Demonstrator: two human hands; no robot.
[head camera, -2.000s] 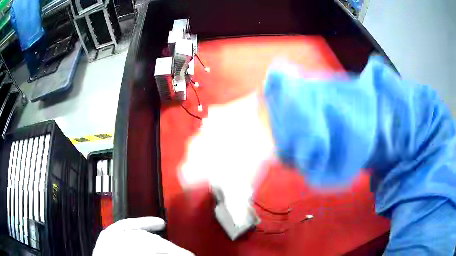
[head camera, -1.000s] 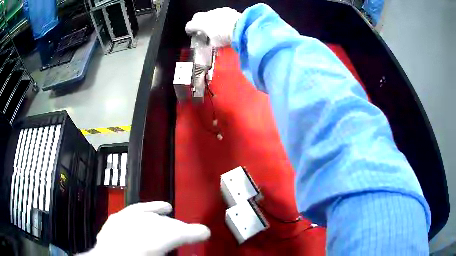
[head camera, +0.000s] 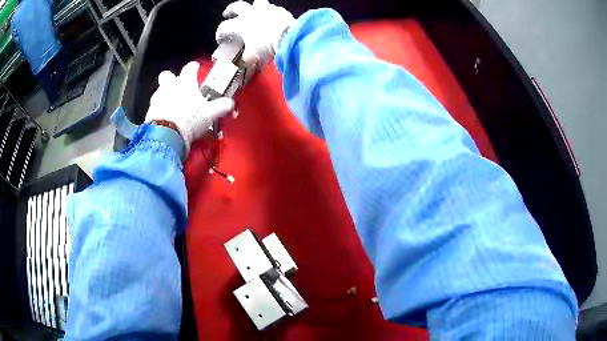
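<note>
A large black tote (head camera: 532, 166) has a red liner sheet (head camera: 293, 193) on its bottom. Near its far left corner is a group of small silver heatsinks (head camera: 222, 77) with thin dark leads and tiny white ends. My right hand (head camera: 256, 30), in a white glove, is closed on their far end. My left hand (head camera: 186, 103), also gloved, is at their near left side with thumb and fingers apart around the near block; its contact is partly hidden. More silver heatsinks (head camera: 263, 280) lie on the liner at the near side, touched by no hand.
A black tote with rows of white-silver bars (head camera: 48, 246) stands at the left. Beyond it are a wire rack (head camera: 20, 140), a blue platform (head camera: 86, 100) on the grey floor, and a person's blue sleeve or smock (head camera: 34, 33) at the upper left.
My left hand has moved forward from the tote's near left side to the far heatsinks. My right hand stays on them. The view has shifted, and the near heatsinks still lie on the liner.
</note>
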